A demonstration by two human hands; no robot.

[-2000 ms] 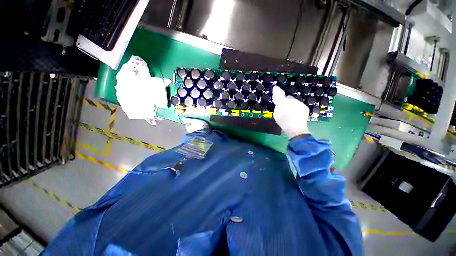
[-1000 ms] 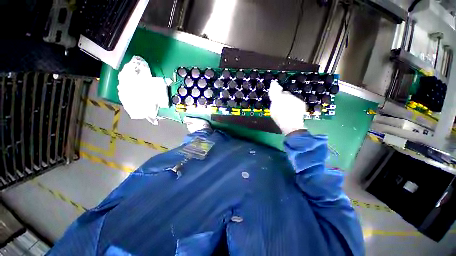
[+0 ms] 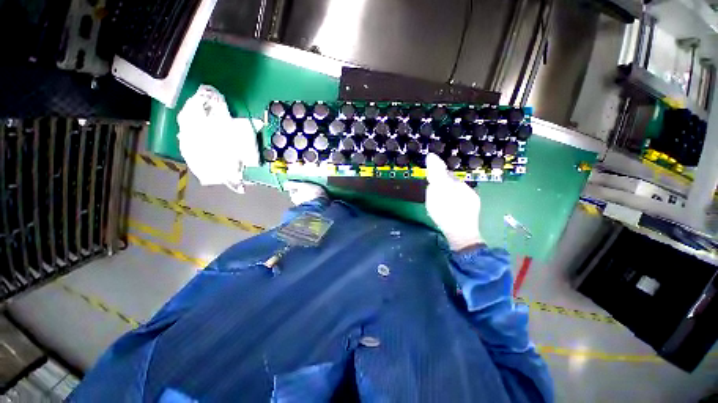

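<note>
A long circuit board (image 3: 394,138) covered with rows of black round capacitors lies across the green mat (image 3: 543,189), partly over a dark flat strip (image 3: 417,85). Yellow parts line its near edge. My right hand (image 3: 451,203), in a white glove, is at the board's near edge, right of its middle, with a fingertip at the edge parts; whether it grips anything is unclear. My left hand (image 3: 305,191), also gloved, is small and partly hidden by my sleeve at the mat's near edge, below the board's left end. A crumpled white cloth (image 3: 212,142) lies left of the board.
A small pale tool (image 3: 517,226) lies on the mat at the right. A keyboard (image 3: 161,35) on a white tray is at the upper left, a dark slotted rack (image 3: 63,197) at the left. A black bin (image 3: 649,287) stands at the right, near white machines. Metal panels are behind.
My right hand has moved from over the capacitors back toward me, to the board's near edge. The view has shifted slightly. My left hand stays about where it was.
</note>
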